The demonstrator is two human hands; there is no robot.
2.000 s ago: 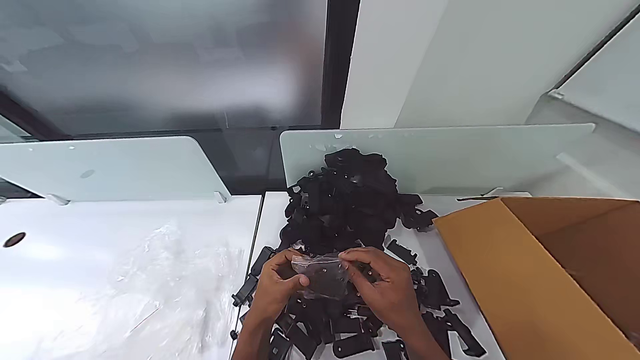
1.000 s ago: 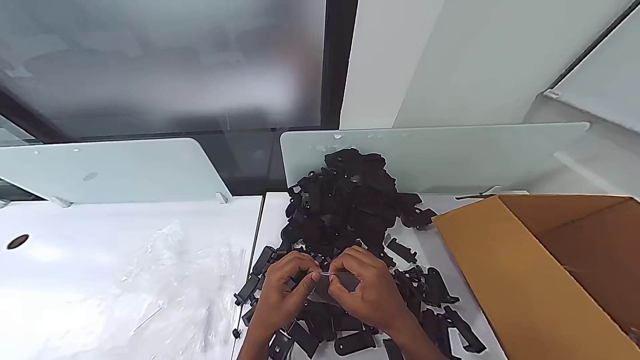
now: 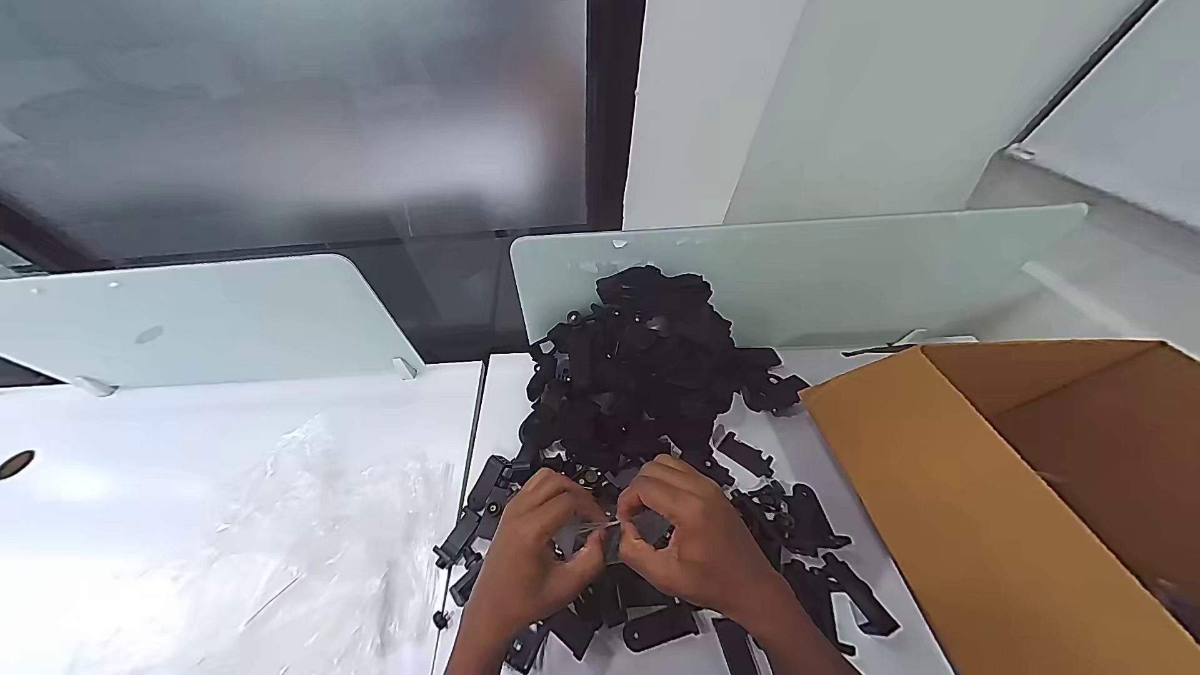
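My left hand point(image 3: 547, 551) and my right hand point(image 3: 689, 539) meet over the near part of the table. Between them they pinch the top edge of a small clear plastic bag point(image 3: 607, 525), fingertips nearly touching. The bag's lower part is partly hidden by my fingers, and its contents cannot be made out. Black plastic parts point(image 3: 661, 628) lie scattered beneath and around both hands. Just beyond the hands rises a large heap of black parts point(image 3: 637, 375).
An open cardboard box point(image 3: 947, 506) stands at the right. Clear plastic bags point(image 3: 319, 553) lie loosely on the white table point(image 3: 112, 469) at the left. Frosted glass dividers point(image 3: 797, 272) point(image 3: 216, 319) run along the back edge. A narrow seam separates the tabletops.
Two seconds ago the bag hung with its flat side in view between my hands. Since then my hands have come closer together along its top edge, and less of the bag shows.
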